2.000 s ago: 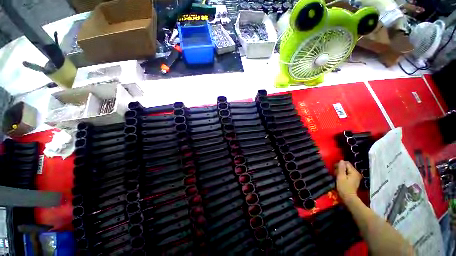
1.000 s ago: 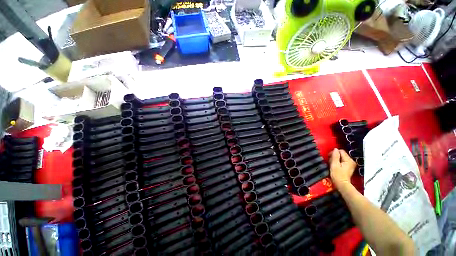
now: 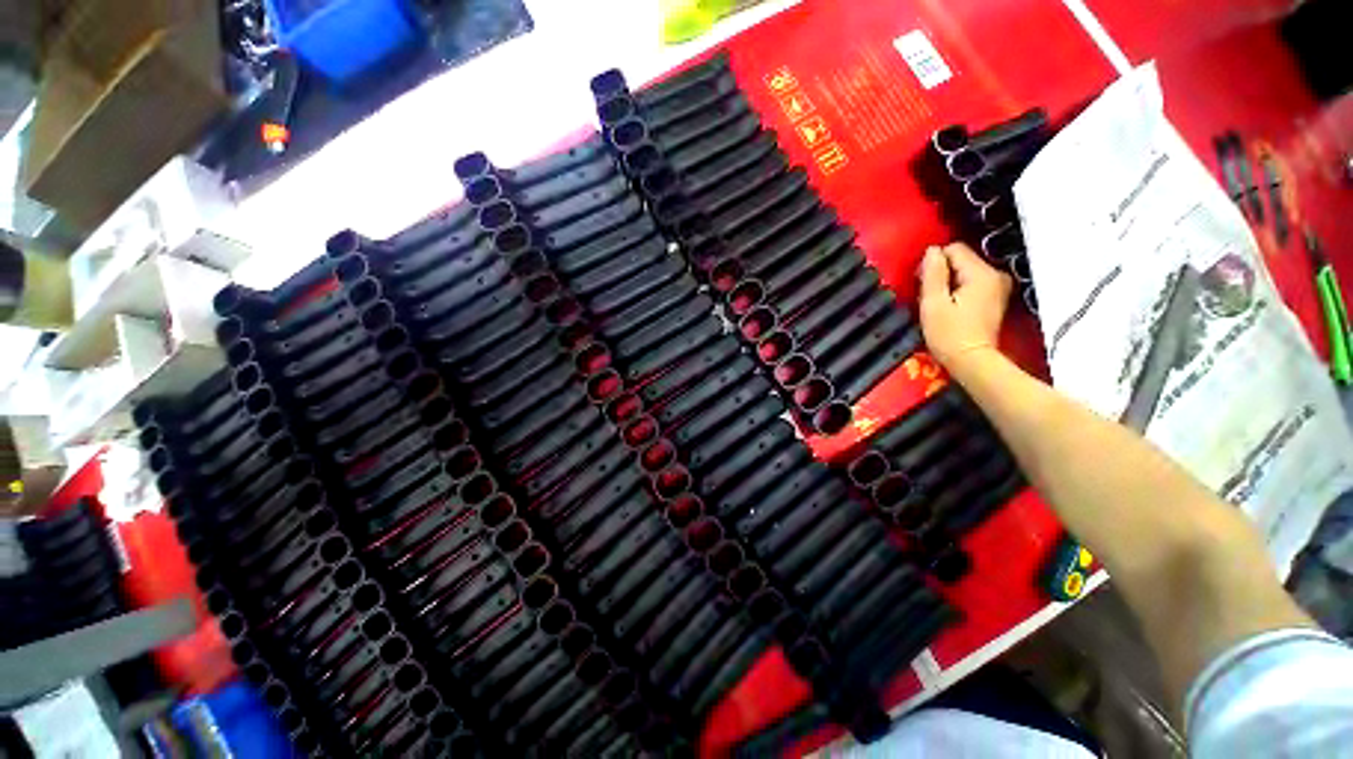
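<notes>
Black moulded handles (image 3: pixel 594 430) lie in dense, slanting columns on the red sheeting, oval loops at one end. My right hand (image 3: pixel 962 304) rests on the red sheeting past the columns' right edge, fingers curled in a loose fist; no object shows in it. A short group of similar black parts (image 3: pixel 991 178) lies just beyond it, partly under a large printed sheet (image 3: pixel 1105 267). The sheet lies to the right of my hand and forearm. My left hand is not in view.
A blue bin (image 3: pixel 344 33), a brown carton (image 3: pixel 126 97) and white divided boxes (image 3: pixel 141 319) stand at the back left. A green-handled tool (image 3: pixel 1331 312) lies at the far right. A small yellow-and-green item (image 3: pixel 1068 569) lies near the front edge.
The view has turned and shifted, so the columns slant and the fan is nearly out of frame. My right hand stays in a similar place beside the columns, fingers still curled.
</notes>
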